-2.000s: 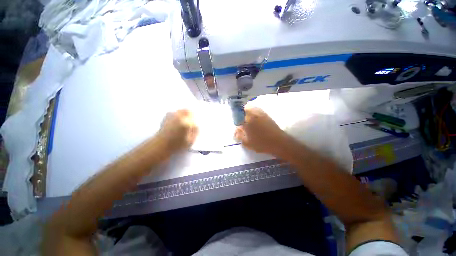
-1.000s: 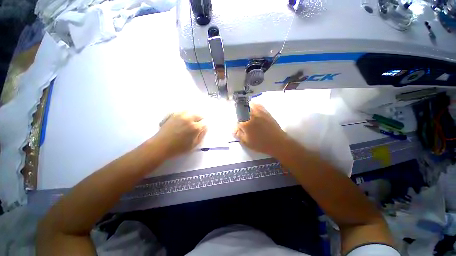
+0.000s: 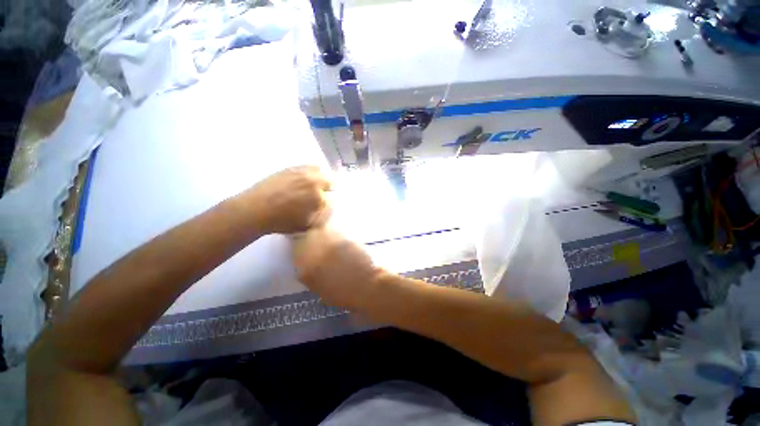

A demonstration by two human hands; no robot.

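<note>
The white sewing machine head (image 3: 400,83) stands over the white table (image 3: 192,166), with its presser foot area (image 3: 400,179) lost in bright glare. White cloth (image 3: 525,241) lies under and right of the needle area and hangs over the table's front edge. My left hand (image 3: 293,200) is left of the needle with its fingers curled. My right hand (image 3: 333,262) is just below and touching or nearly touching it, slightly blurred. Glare and the curled fingers hide whether either hand holds cloth.
A grey ruler-marked edge (image 3: 242,324) runs along the table front. A green tool (image 3: 632,202) and dark pen-like items lie right of the machine bed. White cloth piles (image 3: 142,50) lie at the back left, with more at the lower right. A yellow sticker (image 3: 625,255) is on the right edge.
My right hand has moved left, away from the presser foot, to beside my left hand. My left hand has shifted slightly left and up. The cloth at the right is bunched more.
</note>
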